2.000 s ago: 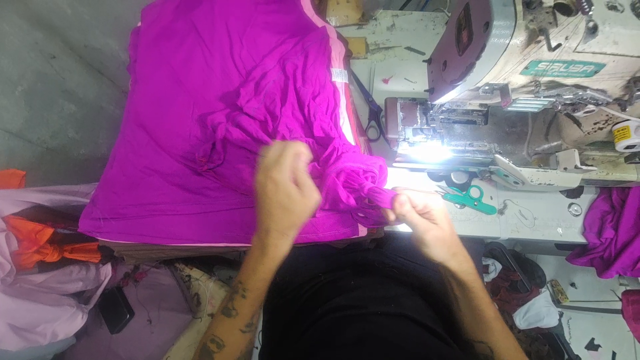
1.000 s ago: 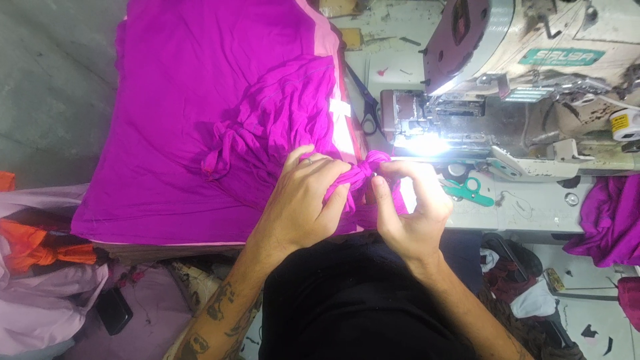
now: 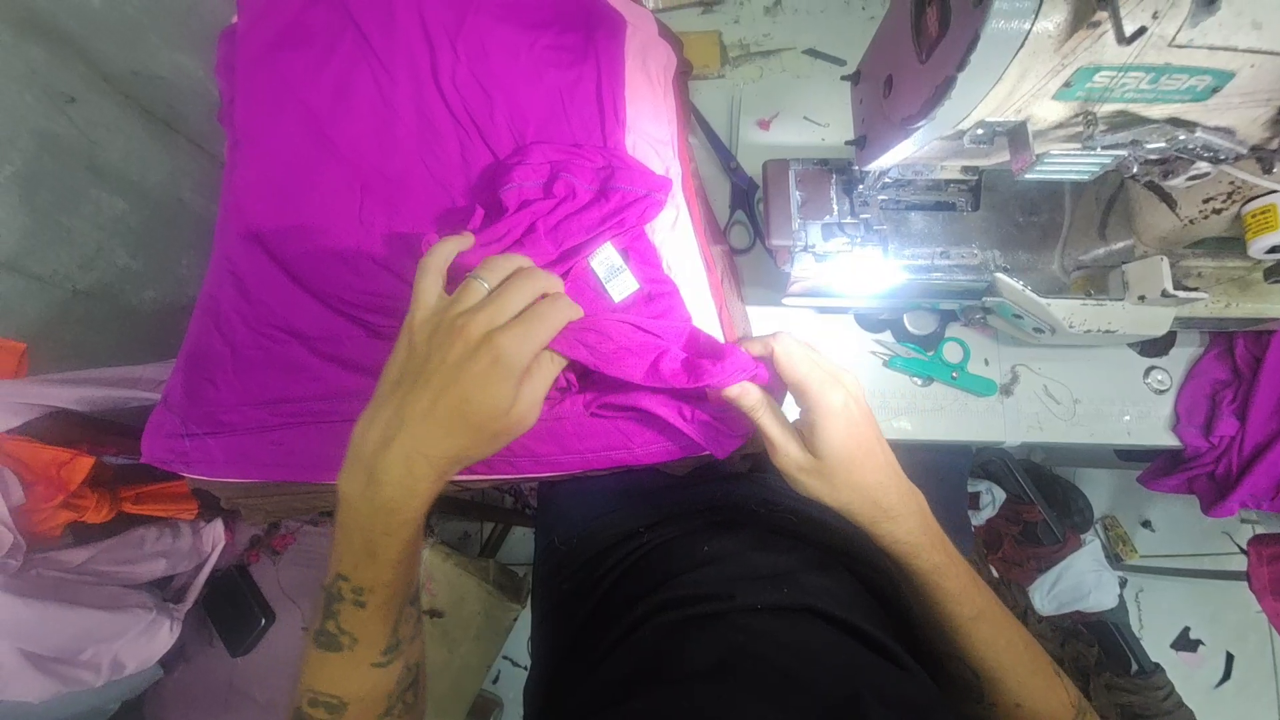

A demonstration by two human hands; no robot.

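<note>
A bunched magenta knit fabric piece lies over a stack of magenta and pink fabric. My right hand pinches one end of the piece between thumb and fingers at the stack's right front corner. My left hand, with a ring on one finger, has its fingers curled on the folds to the left; part of the fabric passes beneath them. A small white care label with writing shows on the fabric between the hands. The lit needle area of a Siruba sewing machine is beyond my right hand.
Green thread snips lie on the machine table right of my right hand. Dark-handled scissors rest between stack and machine. Magenta cloth hangs at the far right. Orange cloth and a black phone-like object are at lower left.
The magenta piece was twisted up between my close-set hands a second ago; it is now spread out with its label facing up. My left hand has moved left, away from the right one.
</note>
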